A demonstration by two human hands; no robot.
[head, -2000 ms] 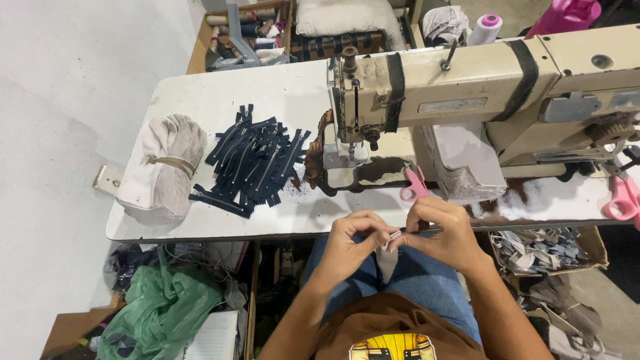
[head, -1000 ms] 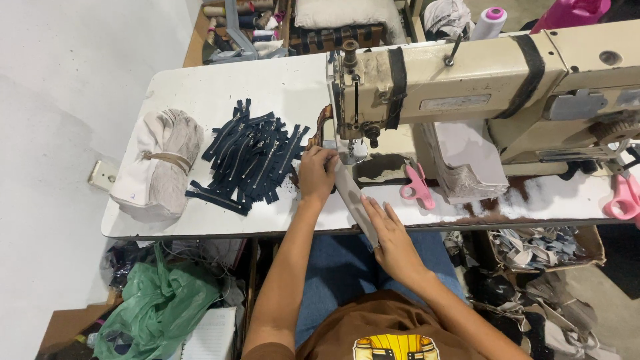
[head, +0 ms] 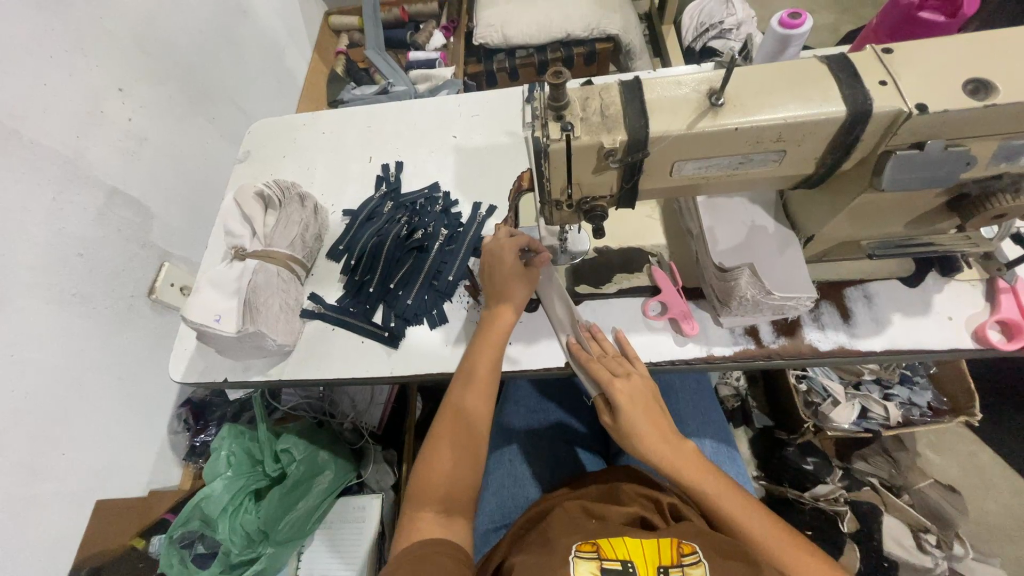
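Note:
A narrow folded strip of light grey fabric (head: 563, 308) runs from the needle area of a beige industrial sewing machine (head: 688, 136) down past the table's front edge. My left hand (head: 512, 268) pinches its upper end with bent fingers, just left of the presser foot (head: 563, 238). Lower down, my right hand (head: 620, 380) lies on the strip with its fingers extended, pressing it. Left of my left hand is a pile of dark navy zippers (head: 408, 248). Pink-handled thread snips (head: 670, 300) lie right of the strip, beside a stack of light fabric pieces (head: 748, 264).
A tied bundle of light fabric (head: 260, 268) stands at the left of the white table (head: 312, 144). Pink scissors (head: 1004, 316) lie at the right edge. Below are a green plastic bag (head: 260, 488) and a box of fabric scraps (head: 964, 392). A thread cone (head: 784, 38) stands behind the machine.
Two seconds ago both hands were together above the lap with a small light piece. They have since moved up to the machine, the left beside the presser foot, the right along the strip.

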